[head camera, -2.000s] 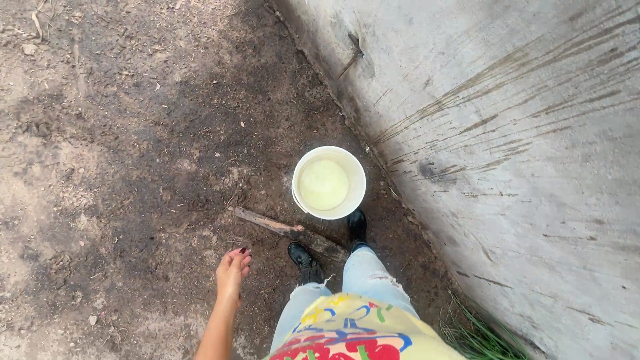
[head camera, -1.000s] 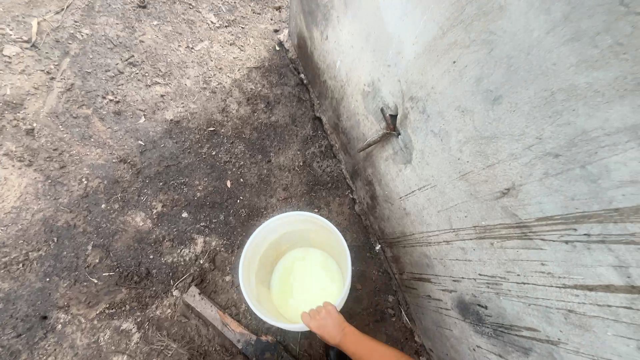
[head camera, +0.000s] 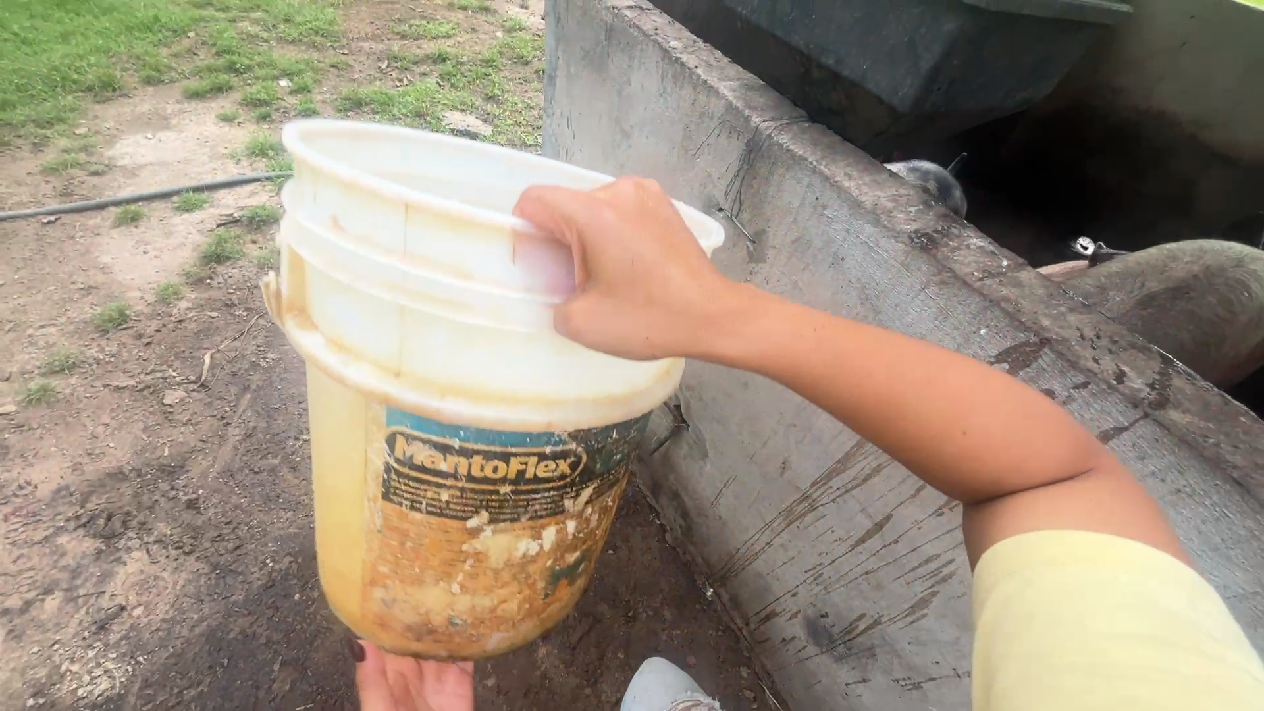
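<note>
A white plastic bucket with a worn printed label is held up off the ground, slightly tilted, beside a concrete wall. My right hand grips its rim on the near right side. Under the bucket's base is my left hand, palm up with fingers beneath the bottom; most of that hand is cut off by the frame's lower edge. The bucket's contents are hidden behind its wall from this angle.
The low concrete wall runs diagonally along the right. Behind it are a dark trough-like container and part of an animal's body. A dark hose lies on the dirt at left, with grass beyond.
The bucket has risen from the ground, where it stood by the wall. My right hand keeps its hold on the rim, and my left hand now supports the base. The view has tipped up.
</note>
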